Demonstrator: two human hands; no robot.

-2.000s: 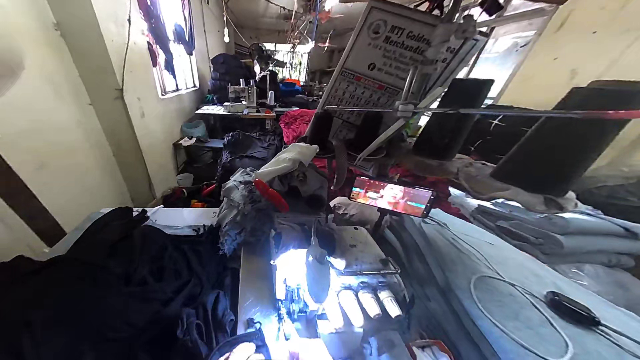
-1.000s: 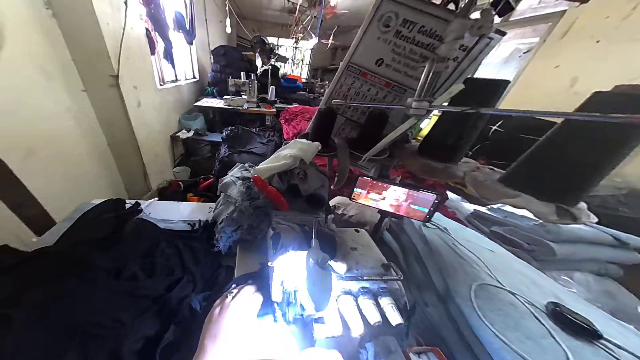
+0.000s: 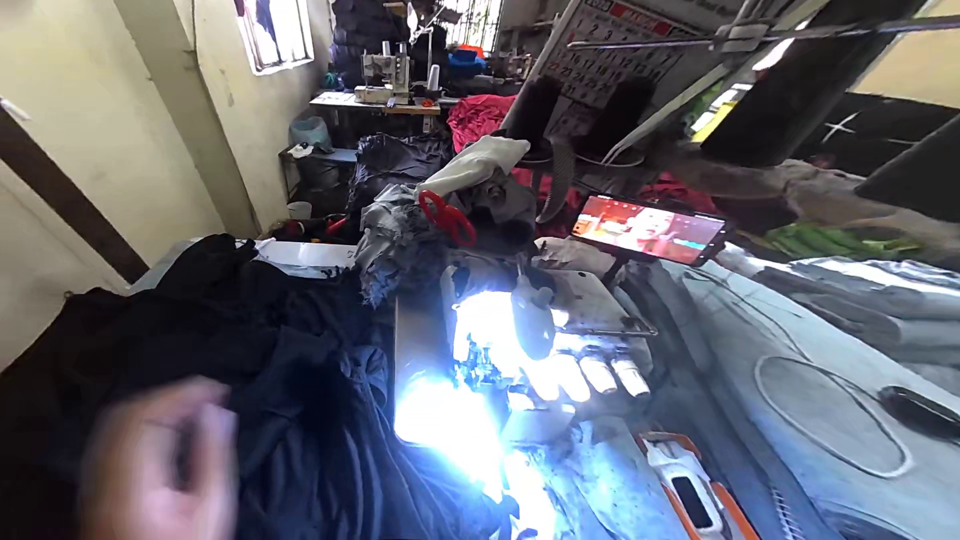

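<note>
My left hand (image 3: 161,457) is blurred at the lower left, above a heap of dark fabric (image 3: 285,367); its fingers are bent and I cannot tell whether anything is between them. To its right stands a sewing machine, an overlock by its look (image 3: 585,296), with a very bright lamp glare over its needle area and plate. Pale tension knobs (image 3: 596,373) line its front. The dark cloth runs up to the glaring plate. My right hand is not in view. Red-handled scissors (image 3: 448,217) rest among grey cloth scraps (image 3: 397,240) behind the machine.
A lit phone (image 3: 649,229) stands behind the machine. Dark thread cones (image 3: 534,112) and a metal rod (image 3: 645,43) rise above it. At right lie a looped white cable (image 3: 832,382), a black device (image 3: 919,412) and folded grey cloth (image 3: 862,300). An orange and white tool (image 3: 694,487) lies lower right.
A hand near the machine's plate one second ago is no longer there; my left hand now shows farther left, over the dark fabric. The view has tilted down.
</note>
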